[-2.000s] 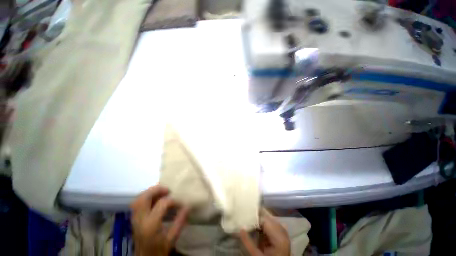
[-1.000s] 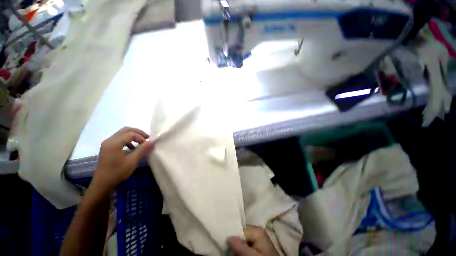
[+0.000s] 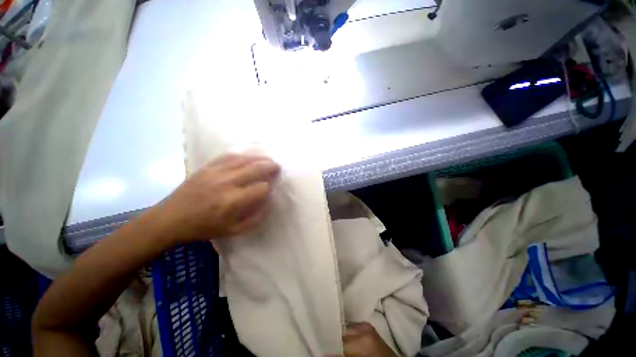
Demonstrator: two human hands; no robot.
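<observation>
A cream garment piece [image 3: 279,258] lies from the white table over its front edge and hangs down in front of me. Its upper end fades into bright glare below the presser foot and needle [image 3: 301,43]. My left hand [image 3: 233,195] rests on the cloth near the table's front edge, its fingers bent; whether it pinches the cloth cannot be told. My right hand [image 3: 362,340], cut off by the bottom edge, holds the cloth's lower right edge.
Another long cream panel [image 3: 59,132] drapes over the table's left side. A smartphone [image 3: 523,90] and dark green handles [image 3: 590,103] lie at right. A blue basket [image 3: 187,300] is below left. A green basket [image 3: 443,209] with cream cloth and a blue-and-white strip [image 3: 547,279] is below right.
My left hand has moved from the cloth's left edge onto its middle. The cloth lies flatter. The view has shifted, so the machine head is higher and partly cut off.
</observation>
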